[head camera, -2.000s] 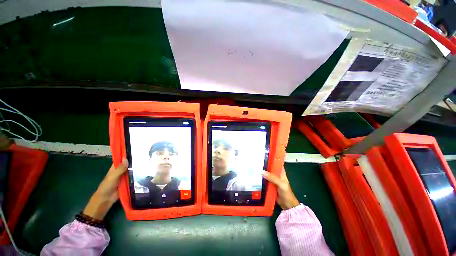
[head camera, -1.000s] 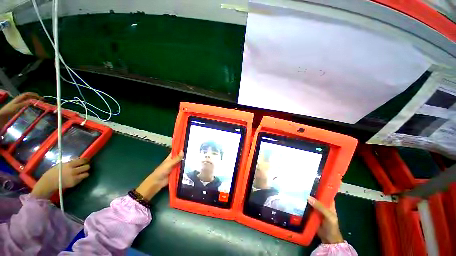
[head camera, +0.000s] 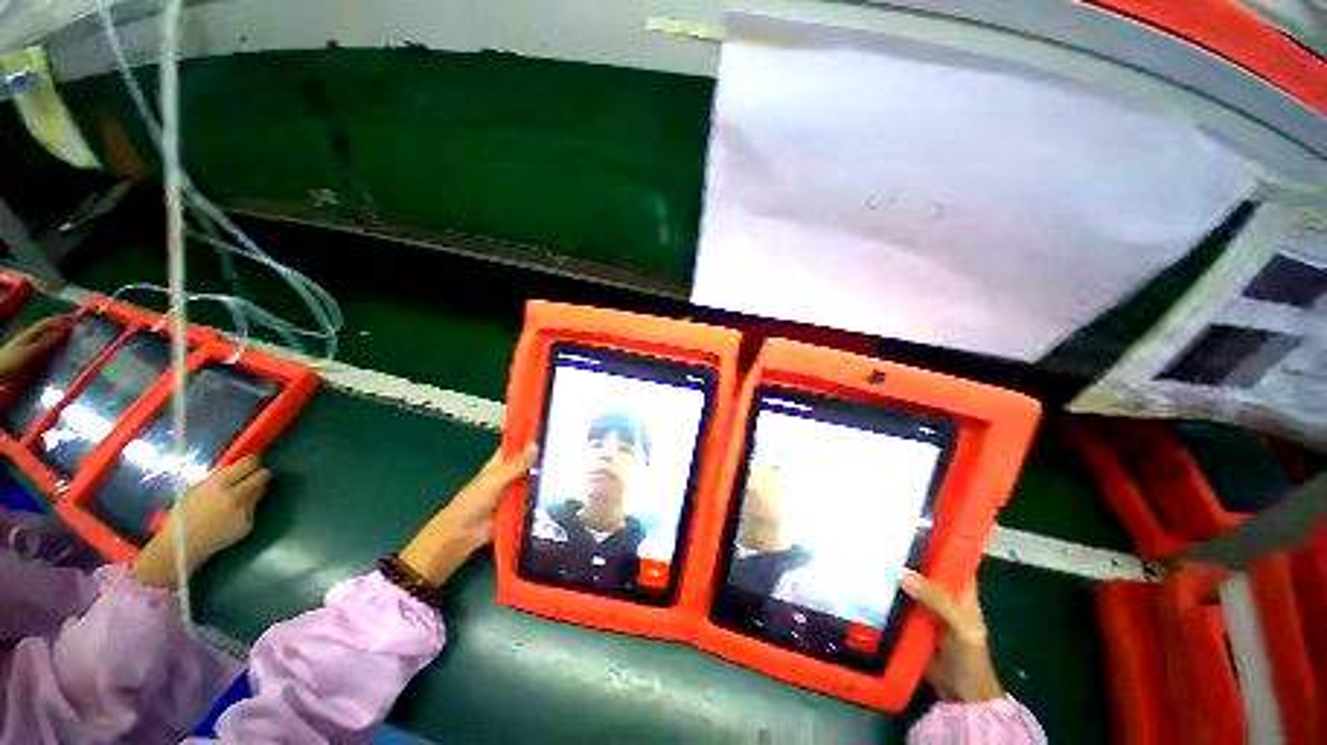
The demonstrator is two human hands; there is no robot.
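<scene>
Two tablets in red-orange foam trays stand side by side in front of me, their inner edges meeting. The left tablet [head camera: 611, 473] shows a live camera picture of a person in a dark top. The right tablet [head camera: 830, 517] shows a person cut off at its left side and a bright room. Each has a small red square at the lower right. My left hand [head camera: 473, 512] grips the outer left edge of the left foam tray [head camera: 514, 480]. My right hand [head camera: 958, 640] grips the outer right edge of the right foam tray [head camera: 990, 495], thumb on its front.
At left, another person's hands [head camera: 211, 517] hold trays with dark tablets [head camera: 175, 437]. White cables [head camera: 178, 291] hang before them. Red stacked trays [head camera: 1164, 655] stand at lower right. A blank sheet [head camera: 931, 189] and an instruction sheet [head camera: 1237, 342] hang from the shelf above the green bench [head camera: 335, 568].
Since two seconds ago, the view has swung left, and the held trays appear further right and tilted. The neighbour's hands and trays have come into view. Both my hands keep their grip.
</scene>
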